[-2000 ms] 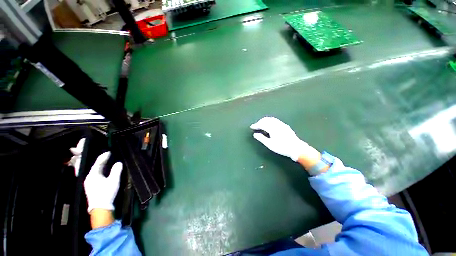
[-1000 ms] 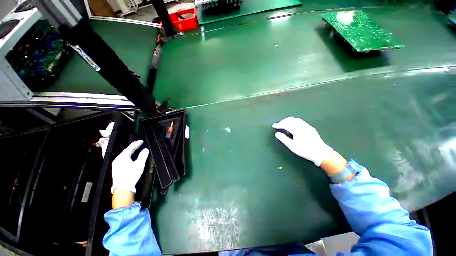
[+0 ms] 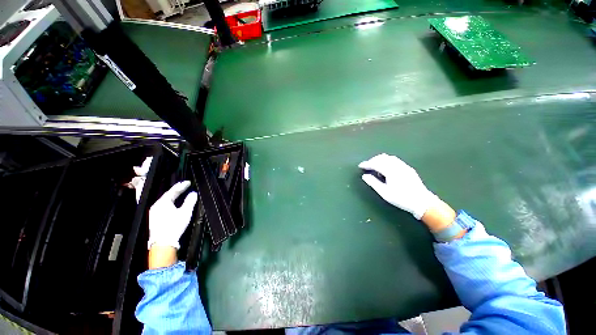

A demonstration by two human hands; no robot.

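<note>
My left hand, in a white glove, is at the left edge of the bench, beside the small black tray. Its thumb and fingers are apart and it holds nothing visible. Several long black hold-down bars lie in the tray at crossed angles, some reaching past its near end. A small orange bit shows among them. My right hand, also in a white glove, rests on the green bench top with thumb and fingers curved apart; nothing shows in it.
A green circuit board lies at the far right. A large black tote stands left, with white gloves inside. A black upright post leans across the upper left. A red bin and a carrier with a board are beyond.
The view has shifted left, so the bench, tray and circuit board appear farther right. A carrier with a board has come into view at the upper left. Both hands keep nearly the same pose.
</note>
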